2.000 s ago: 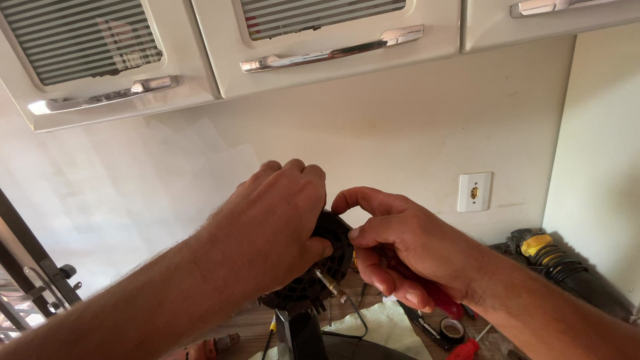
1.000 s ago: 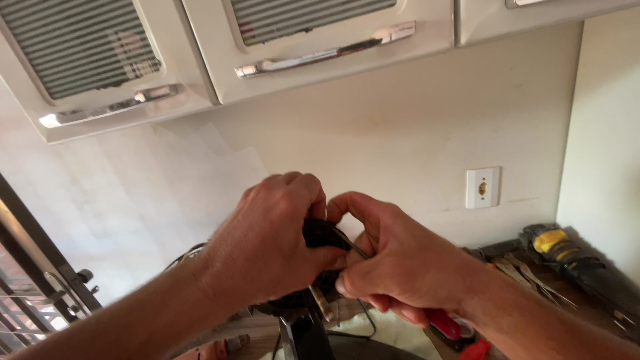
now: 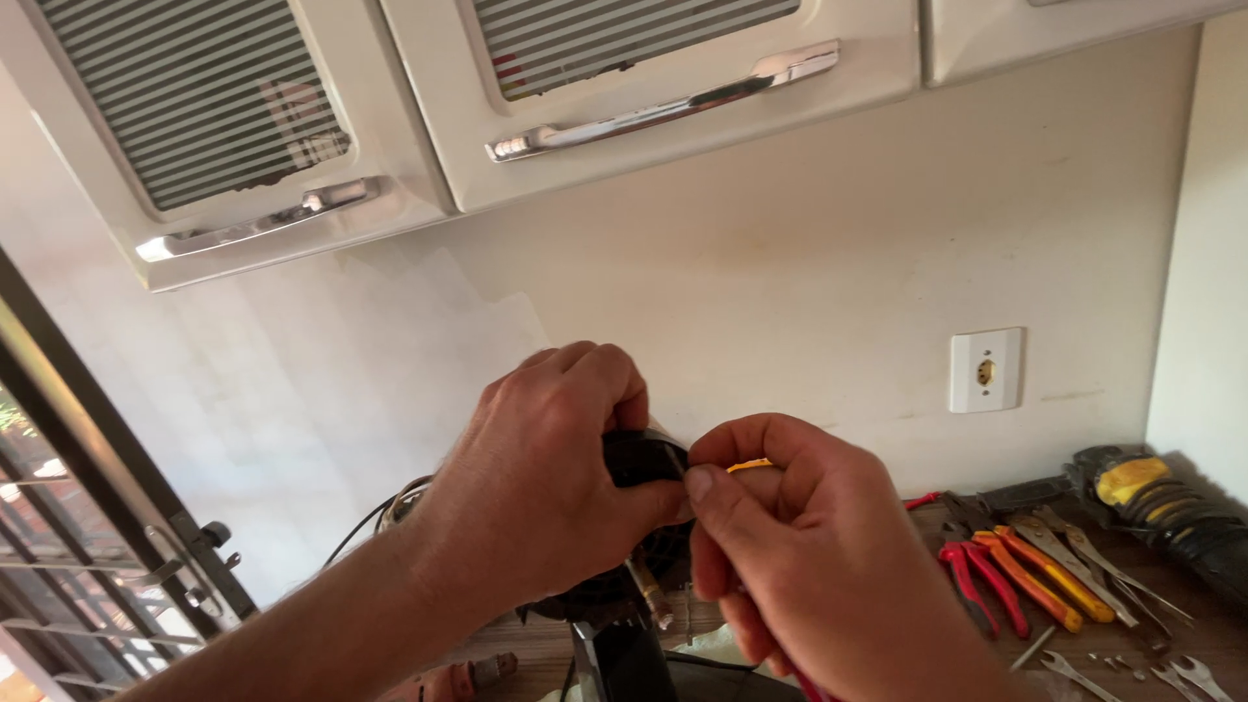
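Observation:
My left hand (image 3: pixel 556 478) grips the rim of a round black plastic housing (image 3: pixel 639 458), thumb in front and fingers over its top. The housing sits on a black stand (image 3: pixel 624 663), and a metal shaft (image 3: pixel 645 590) juts from it toward me. My right hand (image 3: pixel 799 526) is at the housing's right edge, thumb and forefinger pinched at the rim; whether a small part is between them cannot be told. A red handle (image 3: pixel 807 682) shows below the right palm, held by the lower fingers. Both hands hide much of the housing.
Red-handled pliers (image 3: pixel 985 585), orange-handled pliers (image 3: pixel 1043 575) and open-ended wrenches (image 3: pixel 1077 675) lie on the wooden counter at right, beside a yellow and black power tool (image 3: pixel 1155 502). A red tool (image 3: pixel 468 678) lies at lower left. White cabinets (image 3: pixel 682 146) hang above; a wall socket (image 3: pixel 987 370) is behind.
Both hands stay at the black housing. The right thumb and forefinger have drawn together at its rim. The view has shifted, showing more of the pliers at right.

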